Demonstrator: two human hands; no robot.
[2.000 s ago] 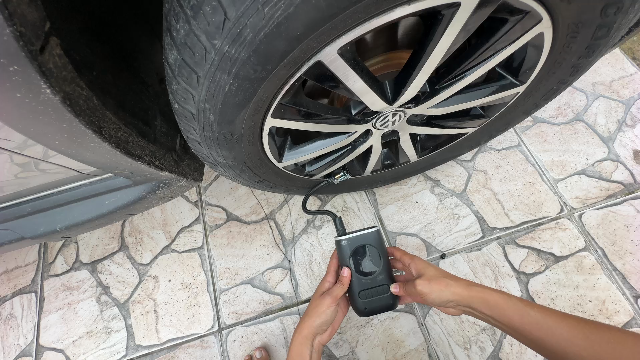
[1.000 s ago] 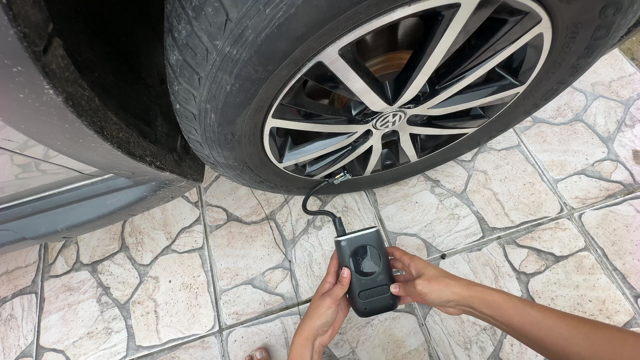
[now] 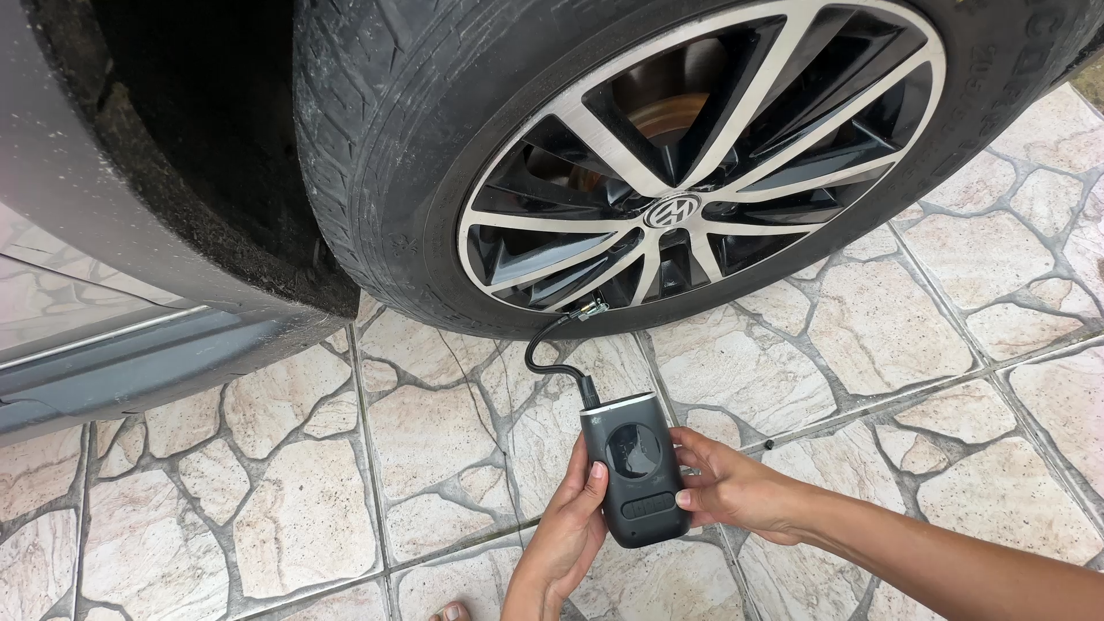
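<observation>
Between my two hands is a black portable tyre inflator (image 3: pixel 636 470) with a round dark display and a row of buttons. My left hand (image 3: pixel 567 530) grips its left side, thumb on the front edge. My right hand (image 3: pixel 733 487) holds the right side, its thumb at the edge beside the buttons. A short black hose (image 3: pixel 536 358) curves from the inflator's top to a metal valve connector (image 3: pixel 592 308) at the lower rim of the alloy wheel (image 3: pixel 673 211). Whether the connector is locked on the valve cannot be told.
The black rubber tyre (image 3: pixel 405 216) rests on the stone-patterned tile floor (image 3: pixel 302 517). A grey car body panel (image 3: pixel 112 198) with its wheel arch is at the left. A small black cap-like piece (image 3: pixel 768 444) lies right of the inflator. Toes (image 3: pixel 450 612) show at the bottom edge.
</observation>
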